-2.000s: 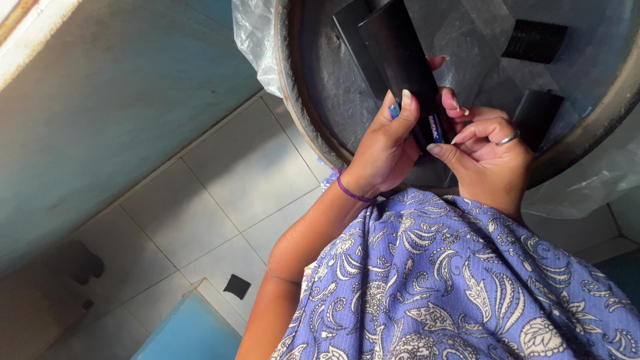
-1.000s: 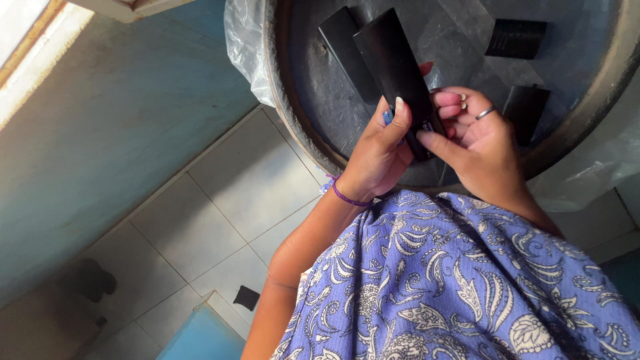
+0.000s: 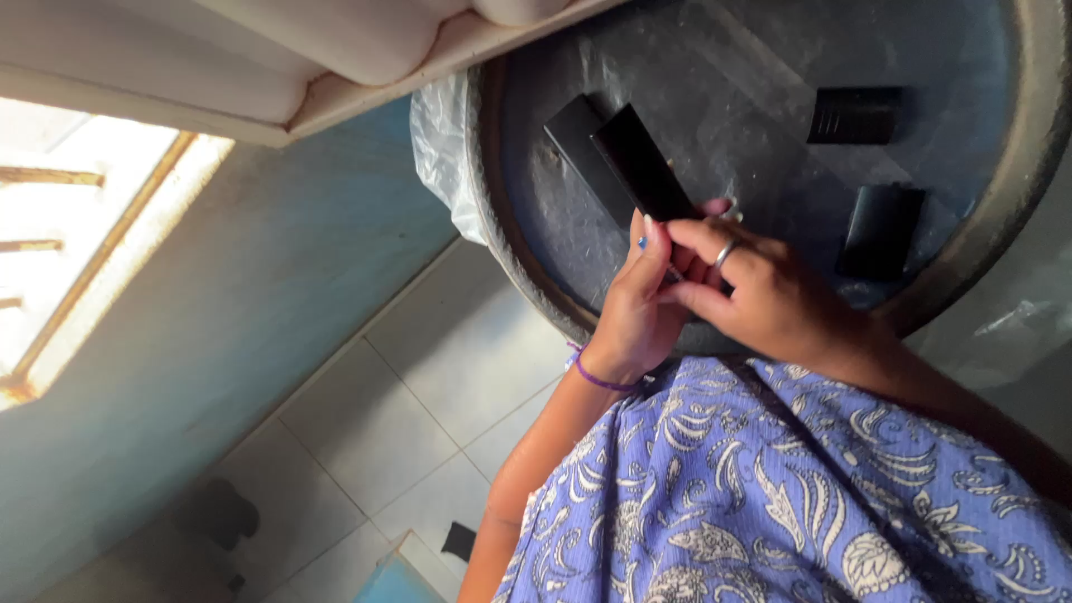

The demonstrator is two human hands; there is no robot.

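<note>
My left hand [image 3: 641, 301] is closed around the lower end of a long black plastic case [image 3: 643, 163], perhaps a remote control body, over a round dark tray [image 3: 494, 193]. The fingers and thumb of my right hand [image 3: 754, 280], which wears a ring, press at that same end; whether they pinch the case or a small part is hidden. Behind the case, another long black piece [image 3: 590, 159] rests on the tray. Two short black covers lie to the right, a ridged one [image 3: 854, 115] above and a plain one [image 3: 883, 230] below.
Clear plastic sheeting [image 3: 440, 159] hangs outside the tray's left rim. A pale moulded ledge [image 3: 377, 75] crosses the upper left, near a bluish wall [image 3: 276, 276]. Below are floor tiles [image 3: 402, 394], a small black scrap [image 3: 458, 541] and a light blue object [image 3: 398, 582].
My right fingers have moved up over the lower end of the case, hiding the small blue mark seen there earlier. The view has shifted, bringing the pale ledge into sight.
</note>
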